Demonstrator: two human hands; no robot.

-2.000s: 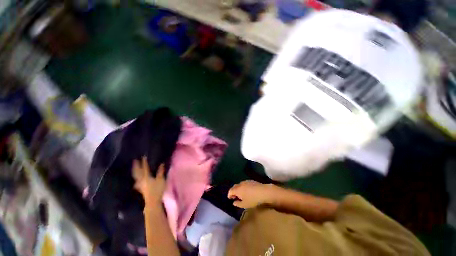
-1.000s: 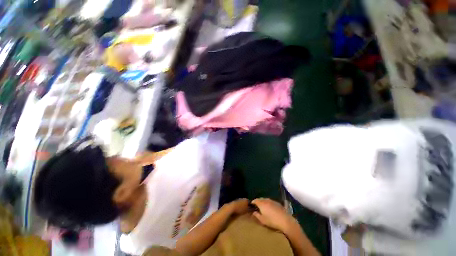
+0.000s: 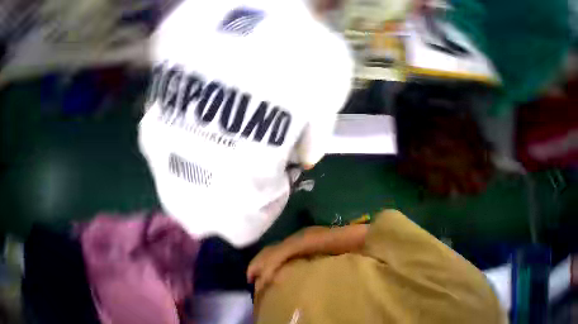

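The view is blurred. A pink garment piece lies at the lower left, with black cloth beside it on the left. My right hand is at the lower middle, in front of my mustard-brown shirt, with its fingers bent. No cloth shows in it, but whether its fingers hold anything small cannot be told. It is to the right of the pink piece and apart from it. My left hand is not in view.
A person in a white top with dark lettering is close in front. Green floor shows around. A pale table edge, dark red-brown cloth and green cloth are at the right.
The view has swung right. The pink and black garments now show at the lower left, the seated person in white is out of view, and my left hand has left the picture.
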